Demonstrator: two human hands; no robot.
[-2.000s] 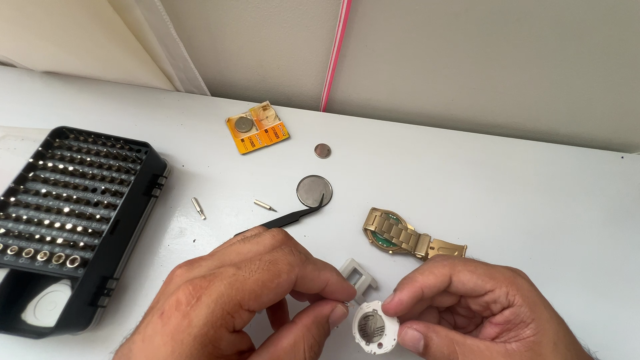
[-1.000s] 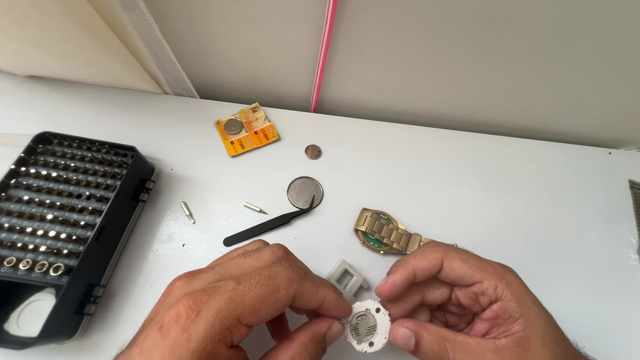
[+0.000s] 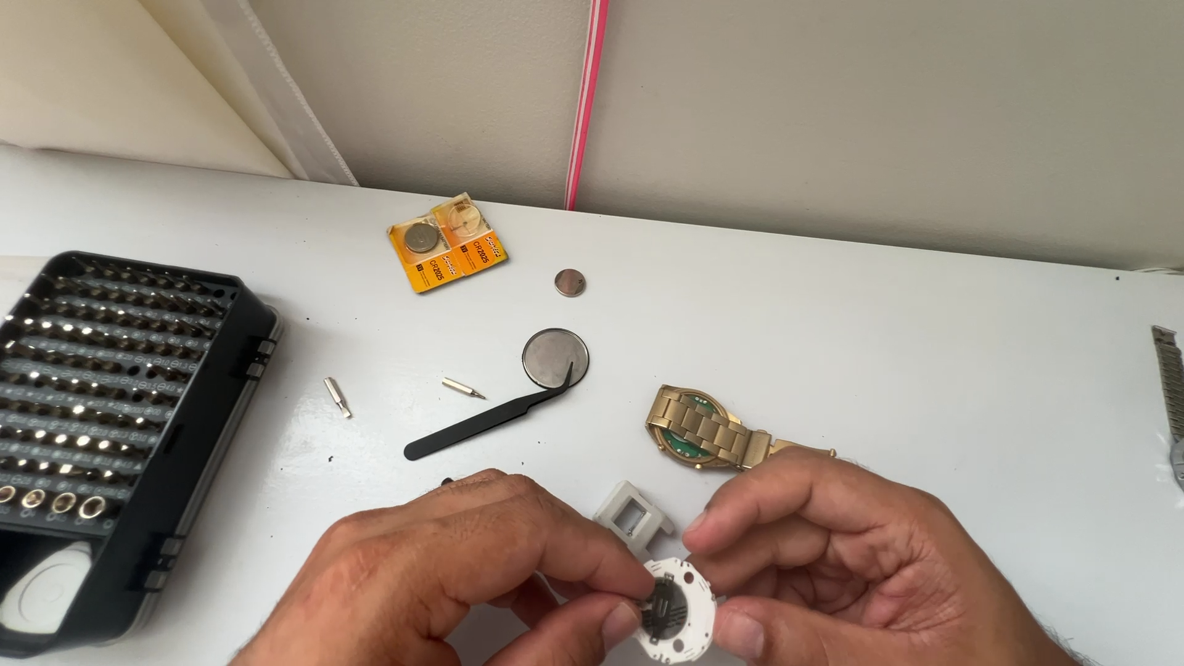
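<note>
A round white plastic watch movement part [image 3: 698,615] with a dark metal centre is pinched at its left rim by the thumb and forefinger of my left hand [image 3: 490,573]. My right hand [image 3: 860,564] is at its right side, the thumb against the rim and the forefinger raised off it. Just behind lies a small light-grey plastic frame [image 3: 633,518] with a rectangular opening. Beyond my right hand rests a gold metal watch [image 3: 708,430] with its band folded over a green dial. Black bent-tip tweezers [image 3: 481,429] lie with their tip on a round metal watch case back [image 3: 555,358].
An open black case of screwdriver bits [image 3: 176,435] stands at left. Two loose bits [image 3: 338,398] [image 3: 462,388], a button cell [image 3: 570,282] and an orange coin-cell blister pack [image 3: 447,243] lie on the white table. A metal watch band [image 3: 1169,379] shows at the right edge. A wall runs behind.
The white part has turned and tilted between my fingers. My left hand still grips its left rim. The view has shifted a little, bringing a metal band in at the right.
</note>
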